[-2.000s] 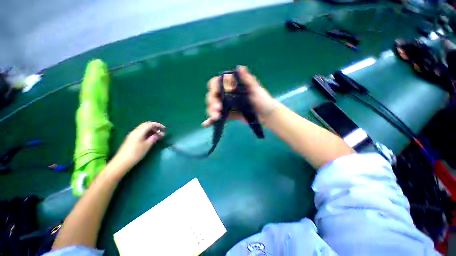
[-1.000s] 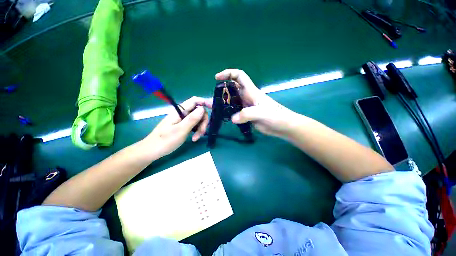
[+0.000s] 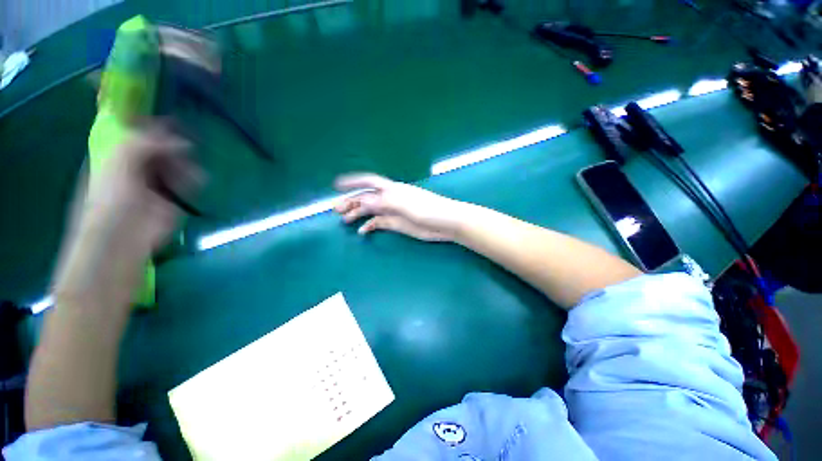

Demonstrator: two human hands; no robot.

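Note:
My left hand [image 3: 149, 185] is strongly blurred over the green rolled umbrella [image 3: 131, 72] at the left. A dark clamp cable [image 3: 180, 200] shows at its fingers, and the hand appears closed on it. Just beyond is a blurred black clamp [image 3: 194, 85] with a long dark part slanting right. A blurred skin-toned shape lies behind the clamp; I cannot tell whose it is. Plug and jaws cannot be made out. My right hand [image 3: 360, 207] is open and empty above the green bench, fingers apart and pointing left.
A pale sheet with small red marks [image 3: 261, 387] lies at the front. At the right are a phone [image 3: 628, 216], paired black-ended leads [image 3: 635, 135] and a red bin [image 3: 777, 338] with black cables. Another clamp assembly [image 3: 577, 40] lies on the far strip. A dark pile [image 3: 766, 103] is at far right.
My left hand has moved left and away from me, over the umbrella. The black clamp has left my right hand and shows at the upper left. My right hand has opened.

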